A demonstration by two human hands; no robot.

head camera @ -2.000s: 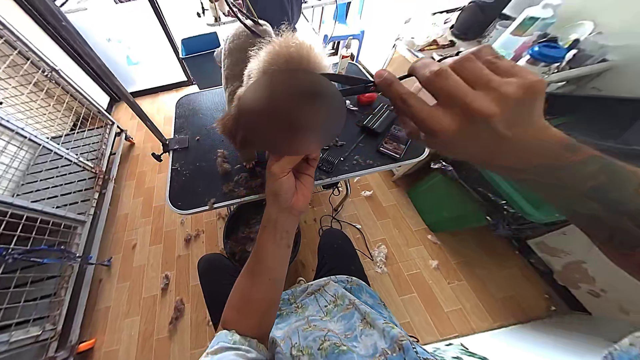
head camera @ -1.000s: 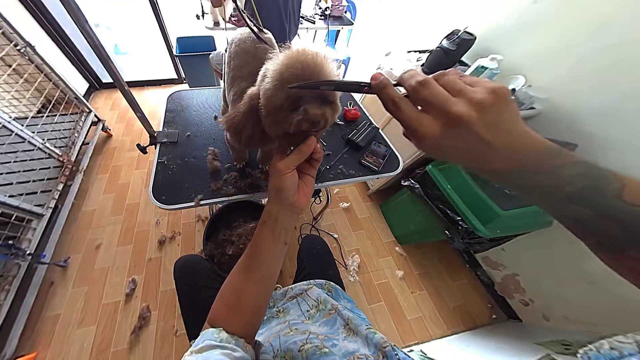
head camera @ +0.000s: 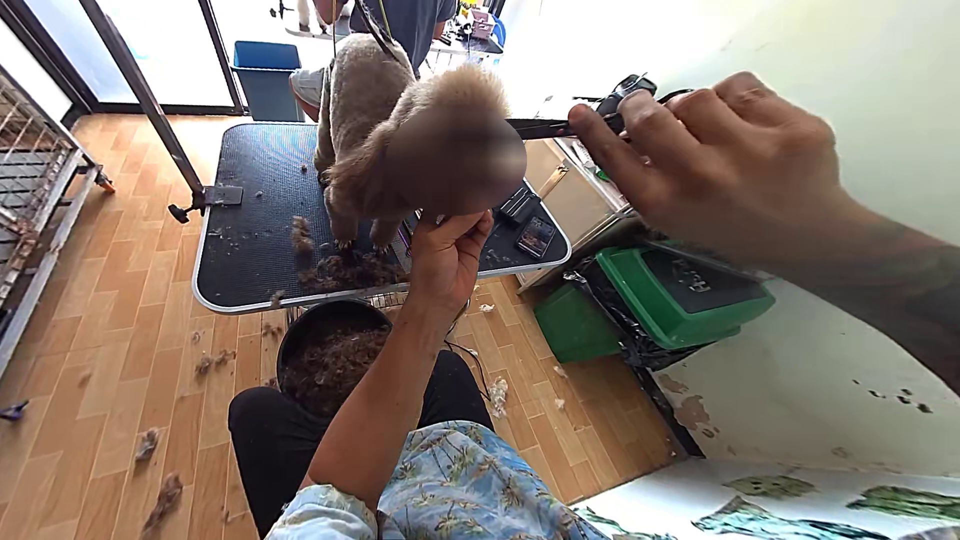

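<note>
A fluffy brown dog [head camera: 367, 97] stands on the black grooming table [head camera: 255, 180], its face blurred. Under its chin is my left hand [head camera: 450, 255], fingers curled against the muzzle or chin hair; the exact hold is hidden. My right hand [head camera: 720, 157], raised at the right, grips dark grooming scissors [head camera: 544, 129] whose blades point left to the side of the dog's head. The blurred area hides the blade tips. Loose brown hair [head camera: 349, 274] lies by the dog's front paws.
A black tub [head camera: 330, 360] of cut hair stands below the table edge. A phone [head camera: 535, 237] lies on the table's right side. A metal grooming arm [head camera: 142, 90] rises at left, a green bin [head camera: 675, 300] stands at right, and another person [head camera: 412, 26] is behind the dog.
The scissors, seen across the front of the dog's head a second ago, are now at the right side of its head. My left hand stays under the chin.
</note>
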